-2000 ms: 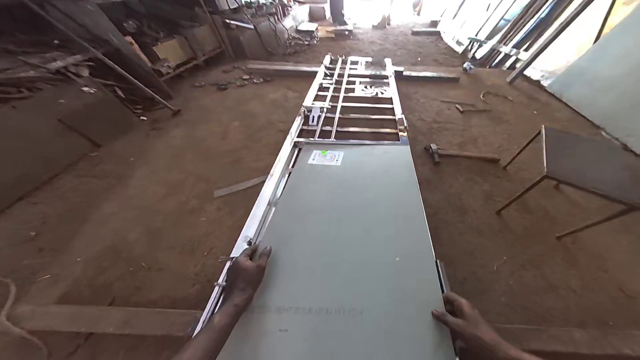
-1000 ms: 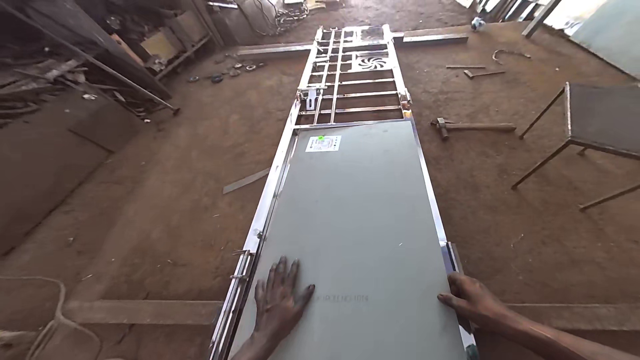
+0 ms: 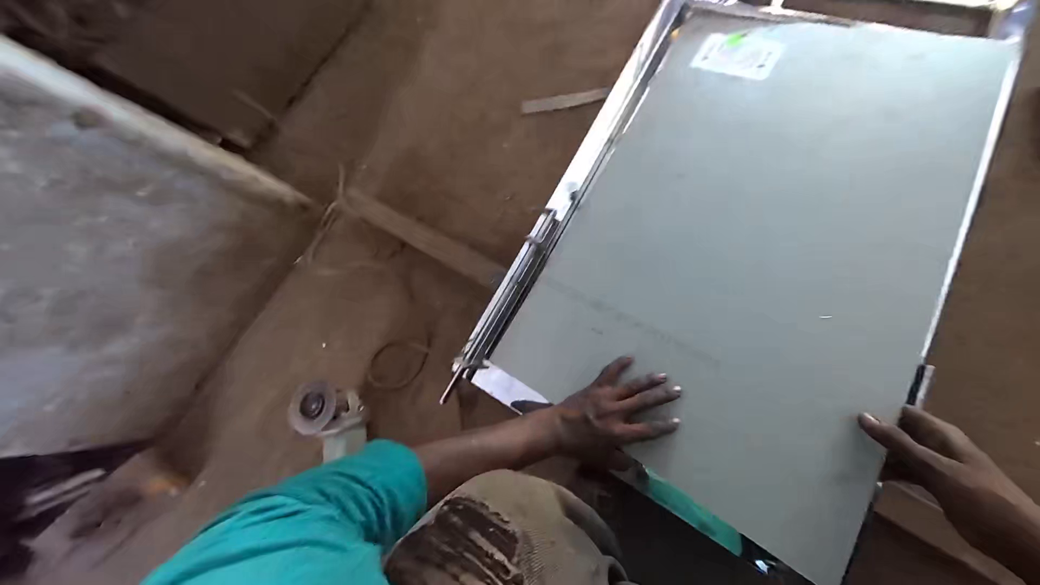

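A flat grey sheet panel (image 3: 780, 244) lies within a shiny metal frame (image 3: 597, 150), with a white label near its far left corner. My left hand (image 3: 621, 406) rests palm down on the sheet near its close edge, fingers spread. At the right edge, my right hand (image 3: 934, 451) grips the side, thumb on top of the sheet and fingers around the edge; what the fingers touch underneath is hidden. Thin metal rods or a hinge-like piece (image 3: 520, 280) run along the frame's left side.
On the dirt floor at the lower left is a power tool with a round disc, probably an angle grinder (image 3: 321, 410). A wooden beam (image 3: 431, 240) passes toward the frame. A flat strip (image 3: 565, 101) lies beyond, and a pale wall or slab (image 3: 122, 244) stands at left.
The view has swung down and to the left. My left hand moved from the left frame edge onto the sheet and now rests near its close edge. My right hand stays at the right edge.
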